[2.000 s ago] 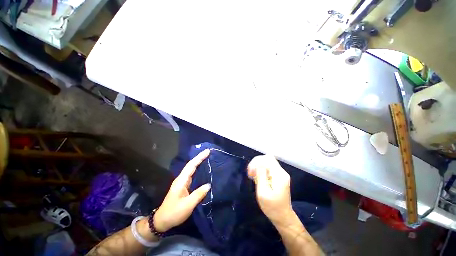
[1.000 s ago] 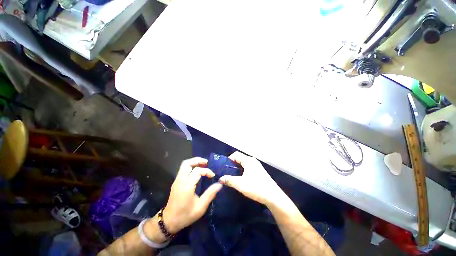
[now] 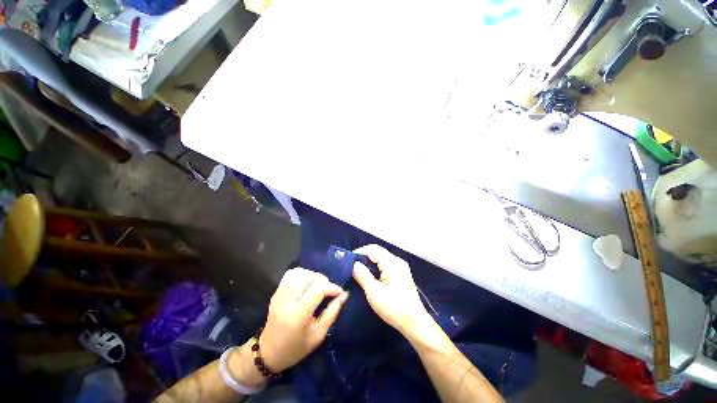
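A dark navy garment lies over my lap, below the table's front edge. A navy end of it, with a small pale mark near its top, is held up between my hands. My right hand grips the right side of this end with thumb and fingers. My left hand is at its lower left with bent fingers, thumb and forefinger tips close together on the cloth. Thin pale thread lines show on the garment below and to the right of my hands.
The white table bears silver scissors, an off-white chalk piece and a wooden ruler at the right. A cream sewing machine stands at the upper right. A purple bag and wooden stool are at the lower left.
My hands have come together from being spread on the garment two seconds ago. Since one second ago, the held end is turned flatter, and my left fingers have curled in lower on it.
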